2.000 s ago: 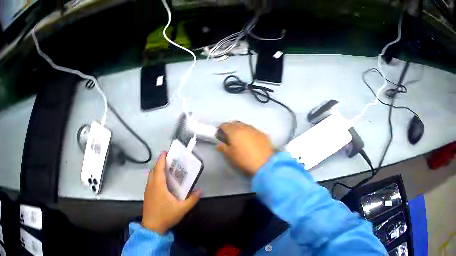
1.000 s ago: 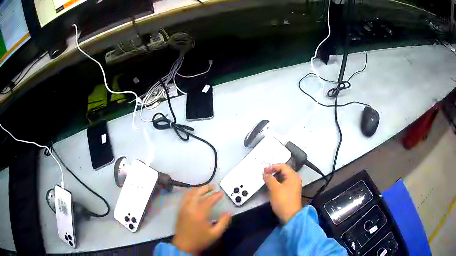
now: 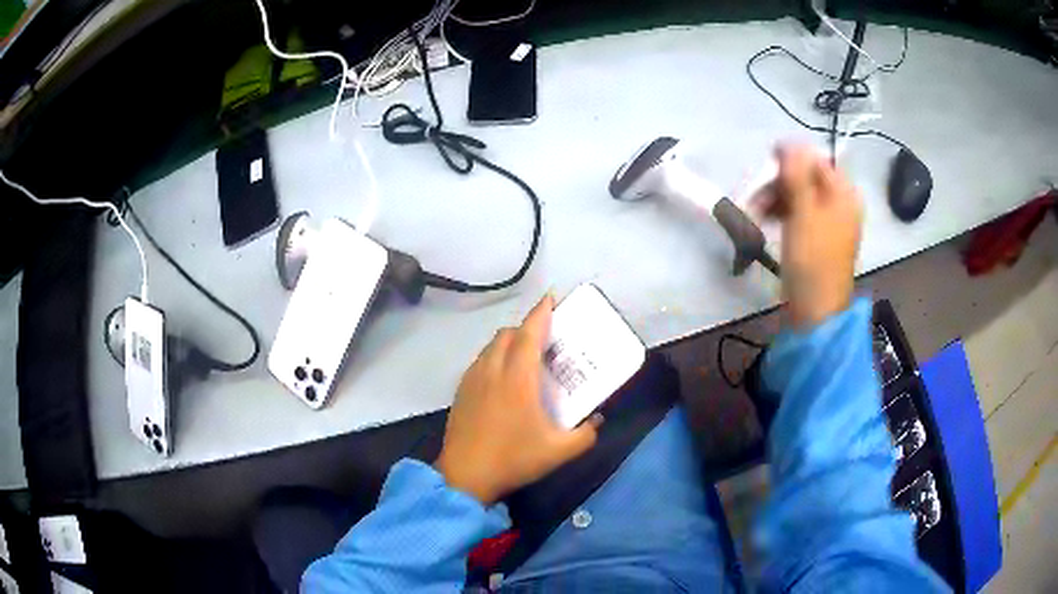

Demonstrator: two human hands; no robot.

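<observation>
My left hand [image 3: 505,400] holds a white-backed smartphone [image 3: 593,348] with its code label up, over the bench's front edge. My right hand [image 3: 818,221] is raised over the right of the bench, blurred, at a white cable; whether its fingers grip the cable is unclear. A grey and white barcode scanner [image 3: 694,192] lies between my hands. Another white smartphone [image 3: 328,308] leans on a second scanner [image 3: 292,250] to the left. A third smartphone [image 3: 146,371], with a cable at its top, leans on a scanner at the far left.
Two dark phones [image 3: 246,186] [image 3: 504,81] lie at the rear. A tied black cord [image 3: 435,133] and white cables are behind. A black mouse [image 3: 910,183] is at right. A phone tray [image 3: 917,464] beside a blue panel [image 3: 965,453] is lower right; white phones [image 3: 62,540] are lower left.
The phone that leaned on the right scanner is now in my left hand, leaving that scanner uncovered. My right hand has moved up and right. The view has shifted.
</observation>
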